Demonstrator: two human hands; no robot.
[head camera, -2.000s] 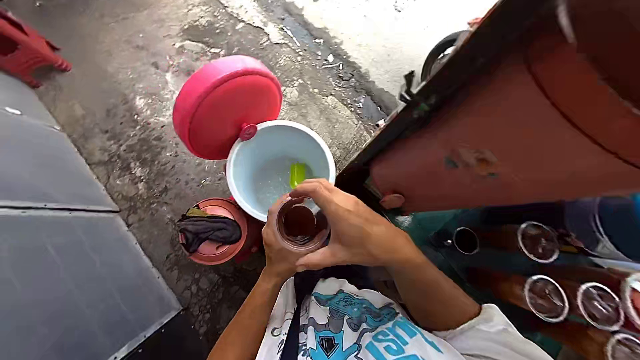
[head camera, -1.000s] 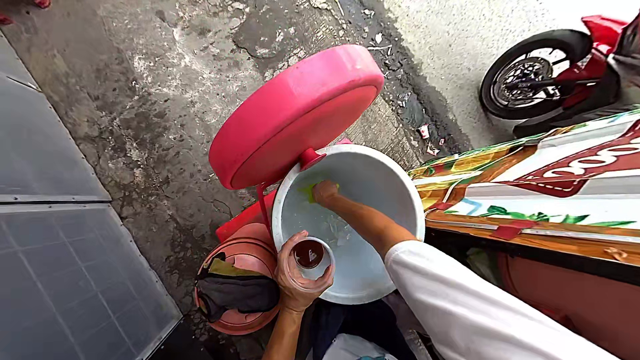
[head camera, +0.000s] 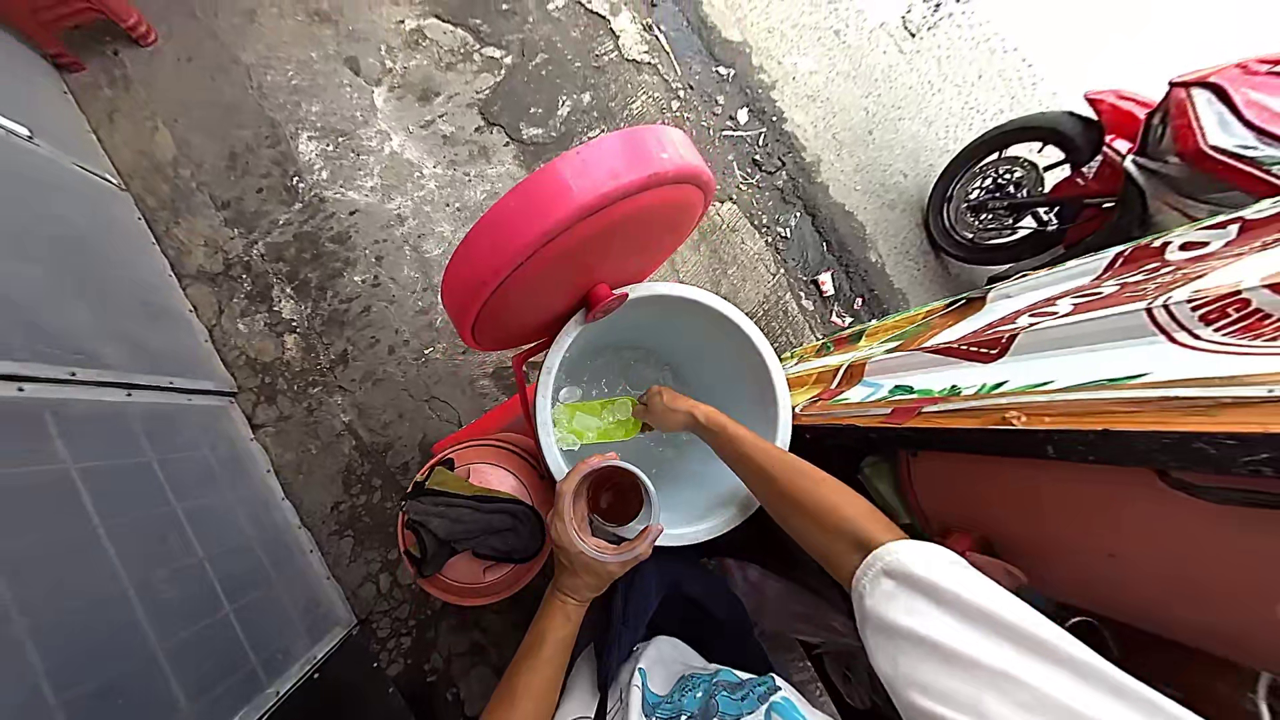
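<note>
My left hand (head camera: 590, 545) holds a clear plastic cup (head camera: 612, 500) with dark brown liquid in it, upright near the rim of a large white cooler tub (head camera: 770, 400). Inside the tub, my right hand (head camera: 668, 410) grips the handle end of a green plastic scoop (head camera: 600, 420). Clear ice pieces (head camera: 575, 425) lie in the scoop, and more loose ice shows around it in the tub. The tub's round pink lid (head camera: 600, 240) stands tilted up on its far left side.
A pink bucket (head camera: 480, 585) with dark cloths (head camera: 475, 525) over it stands left of the tub. Grey metal panels (head camera: 130, 540) line the left. On the right are a printed stall panel (head camera: 1060, 330) and a red motorcycle (head camera: 1110, 170). A red plastic stool (head camera: 95, 25) is at upper left.
Two seconds ago both hands were at the cup. My right hand has since gone into the tub and now holds the green scoop, which lay there earlier. The view has shifted.
</note>
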